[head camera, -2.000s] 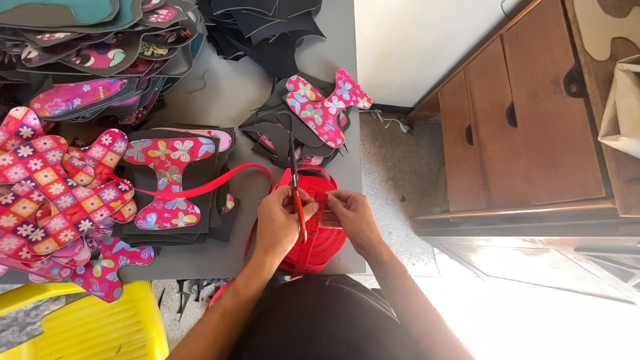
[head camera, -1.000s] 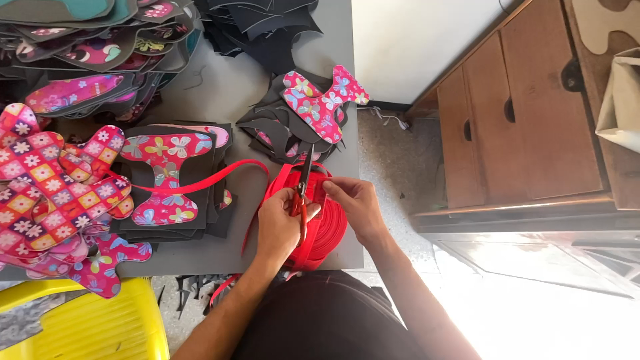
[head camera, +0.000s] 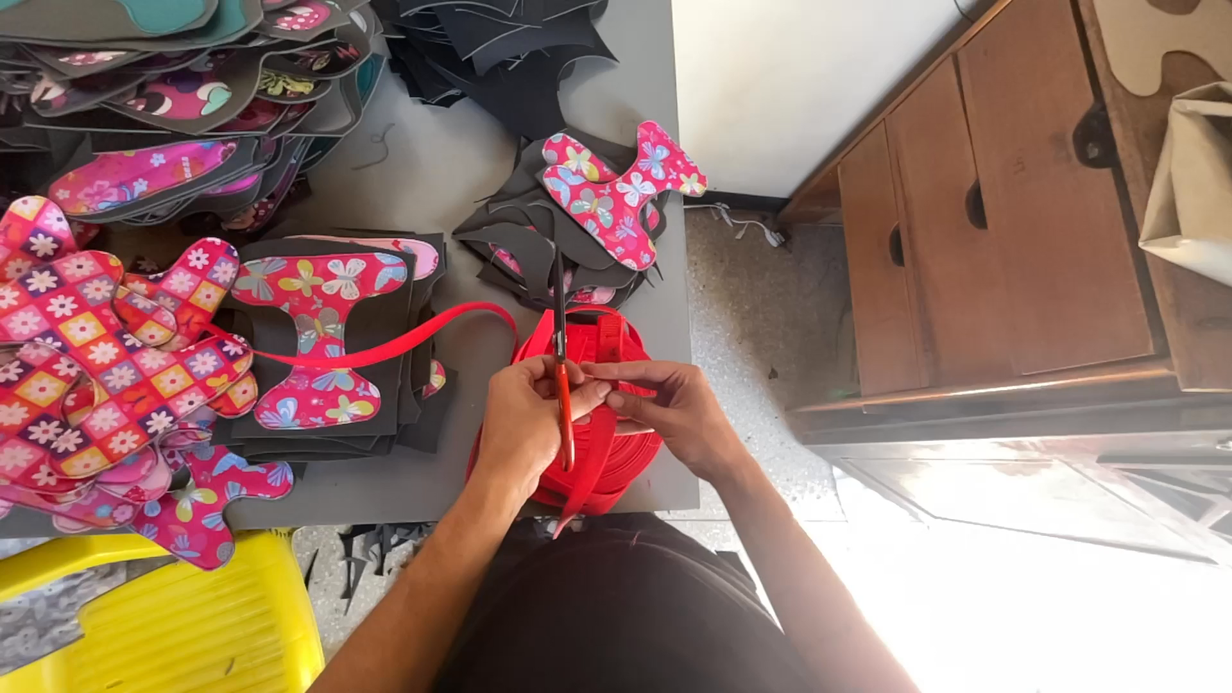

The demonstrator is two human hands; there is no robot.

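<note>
My left hand [head camera: 527, 414] holds a pair of scissors with red handles [head camera: 565, 414], its dark blades pointing away from me. My right hand [head camera: 674, 409] meets it fingertip to fingertip, pinching something small that I cannot make out. Both hands are above a large coil of red webbing strap [head camera: 630, 457] at the table's front edge. One red strap end runs left from the coil across a butterfly-print fabric cutout [head camera: 322, 332] on a stack of dark sheets. Another butterfly-print cutout [head camera: 626, 192] rests on dark scraps beyond the coil.
Checked flower-print cutouts [head camera: 106, 356] and tall piles of dark-backed pieces [head camera: 192, 96] cover the left of the grey table [head camera: 423, 144]. Black offcuts [head camera: 510, 48] are at the back. A yellow plastic chair [head camera: 202, 616] stands at front left, a wooden drawer cabinet [head camera: 1039, 212] at right.
The scissors stay in my left hand, and both hands remain over the coil. My right fingers have moved in close to my left fingertips since a second ago.
</note>
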